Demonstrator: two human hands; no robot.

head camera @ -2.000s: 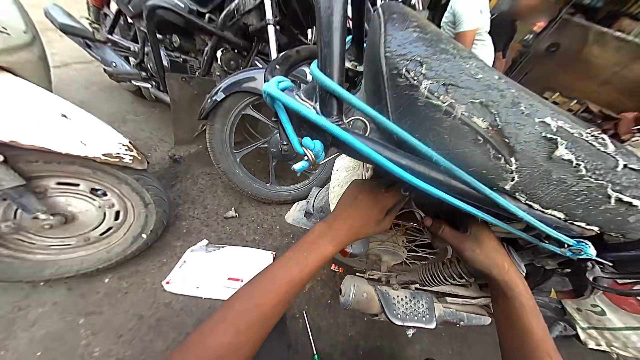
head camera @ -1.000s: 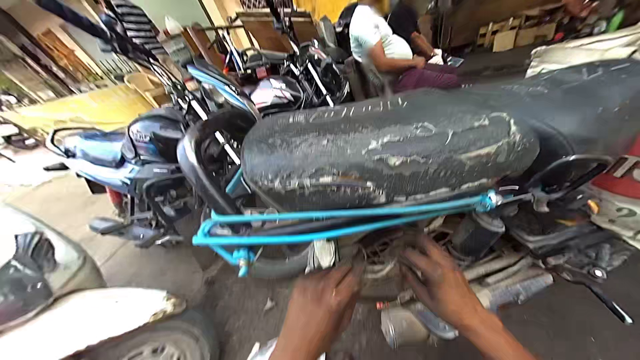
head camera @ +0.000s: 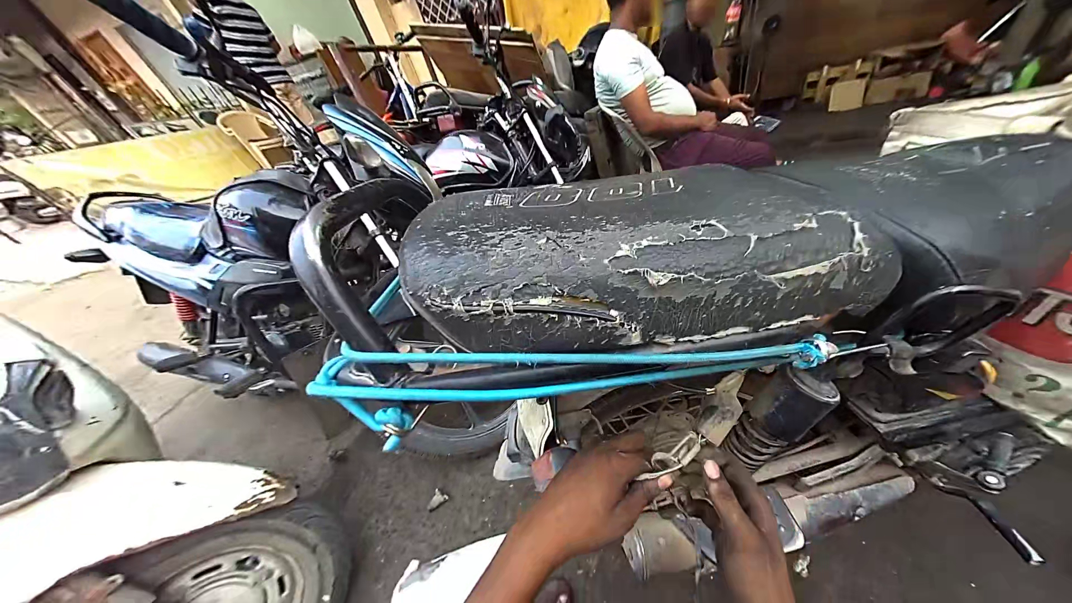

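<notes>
Below the cracked black motorcycle seat [head camera: 653, 251], my left hand [head camera: 599, 494] pinches a thin pale cord or wire [head camera: 680, 452] between thumb and fingers. My right hand [head camera: 741, 519] is close on its right, thumb raised beside the same strand; whether it grips anything is unclear. Both hands are over the exhaust muffler [head camera: 854, 507], left of the coil shock absorber [head camera: 754, 448]. A light blue rope [head camera: 569, 358] runs along the seat's lower edge, from the black grab rail [head camera: 322, 251] to a knot near the metal rod at right.
A white scooter [head camera: 142, 502] with a worn front edge stands at left. A white packet [head camera: 452, 574] lies on the ground below my left forearm. More motorcycles [head camera: 243, 209] are parked behind. Two seated people [head camera: 645, 100] and a standing person [head camera: 243, 42] are in the background.
The view has swung upward and shows more of the background. Both hands remain below the seat; a pale strand now shows at the fingers of my left hand.
</notes>
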